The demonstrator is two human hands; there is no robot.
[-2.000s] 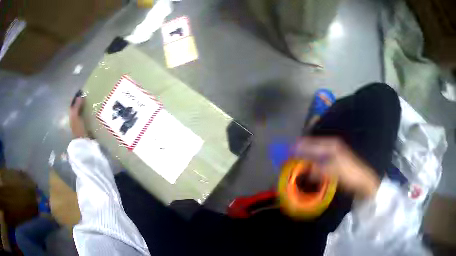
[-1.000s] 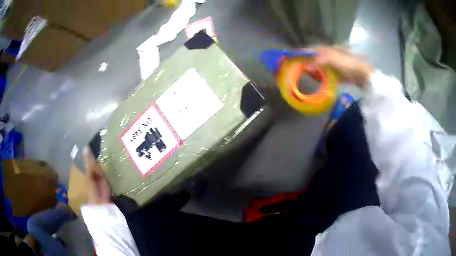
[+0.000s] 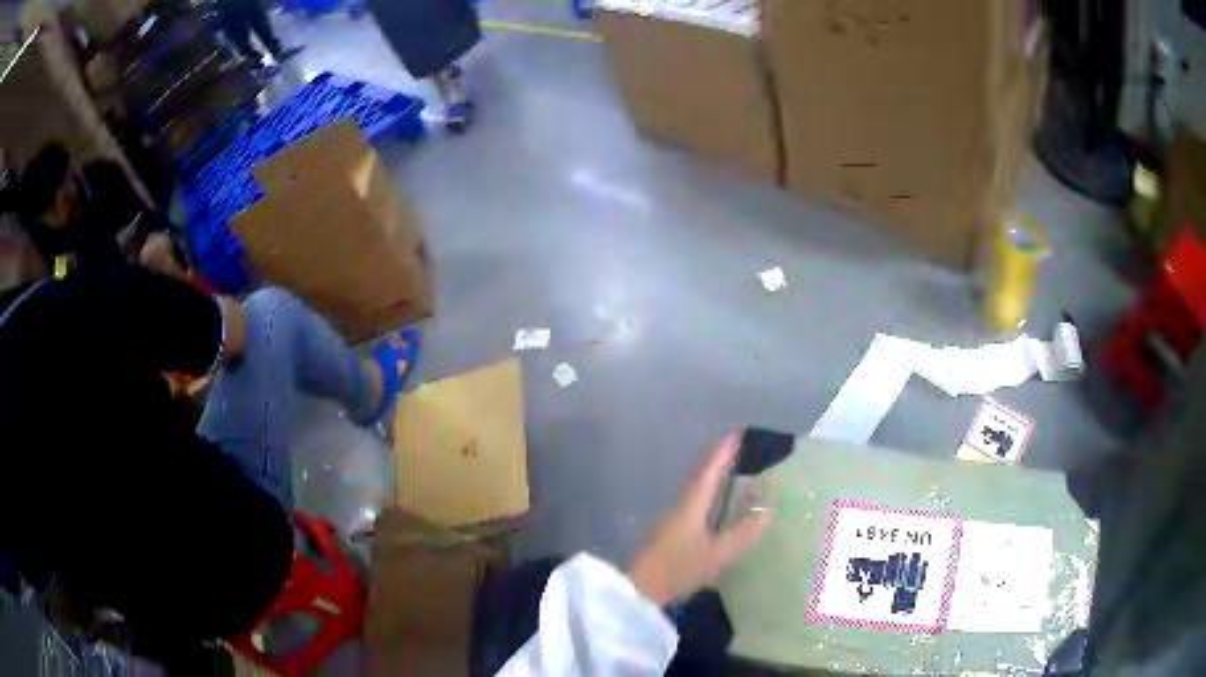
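Observation:
The grey-green wrapped carton [image 3: 780,589] lies at the lower right, shiny with tape. Black corner protectors show at its corners, one at the top left [image 3: 763,451]. On top are a red-bordered battery label [image 3: 884,569] and a plain white shipping label [image 3: 1001,578]. My left hand [image 3: 701,529] grips the carton's left end beside that corner, fingertips against its edge. My right hand is out of the picture, and the tape gun does not show.
A white backing strip [image 3: 952,366] and a spare label [image 3: 996,431] lie beyond the carton. A yellow roll [image 3: 1016,275] stands near large brown cartons [image 3: 880,126]. At left, a person [image 3: 132,423] sits on a red stool [image 3: 318,602], near an open carton [image 3: 331,232] and blue pallet [image 3: 311,113].
The view has swung left, bringing the seated person and pallet in. The carton now sits lower right. My right hand and the tape gun have left the picture; my left hand stays on the carton.

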